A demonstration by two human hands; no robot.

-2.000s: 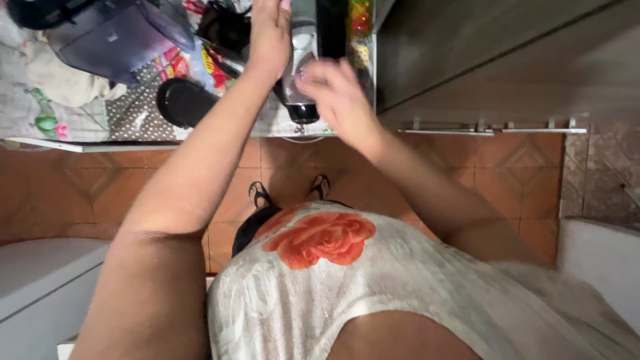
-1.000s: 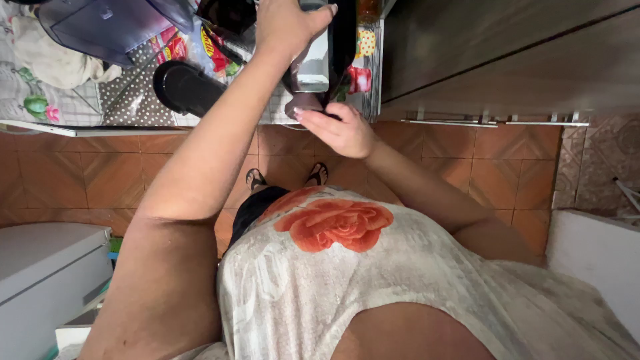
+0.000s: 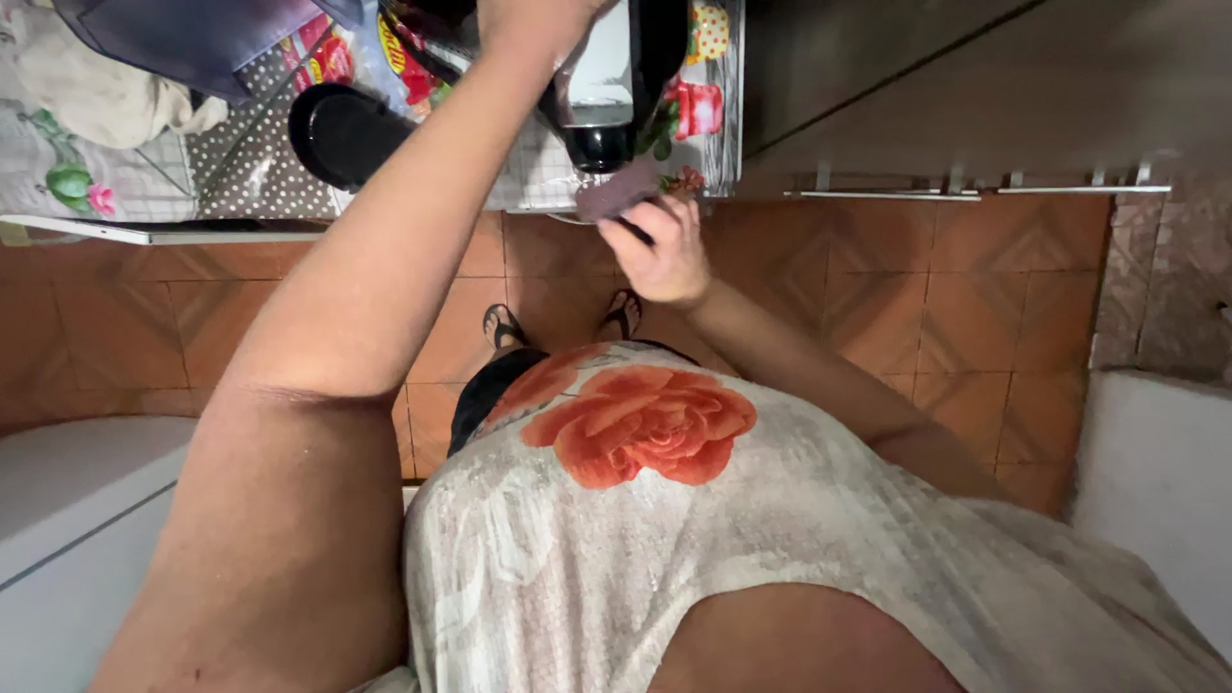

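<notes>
My left hand (image 3: 539, 24) reaches to the top edge of the view and lies against a glossy black and silver appliance (image 3: 599, 72); its fingers are mostly cut off, so its grip cannot be told. The appliance's rounded black end (image 3: 602, 149) points toward me. Just below that end, my right hand (image 3: 664, 245) is closed on a purplish-grey sponge or pad (image 3: 618, 192) near the table's front edge. A black oval container (image 3: 342, 135) lies to the left, partly behind my left forearm.
A dark translucent plastic bin (image 3: 192, 43) and a crumpled off-white cloth (image 3: 91, 82) stand at the upper left. Red and yellow packets (image 3: 399, 58) lie behind the black container. The patterned tablecloth (image 3: 260, 178) reaches the front edge. Dark cabinet fronts with metal handles (image 3: 885, 194) are at right.
The appliance has shifted and turned on the table. My right hand has moved from the appliance's side to below its front end, with the pad now showing clearly in its fingers.
</notes>
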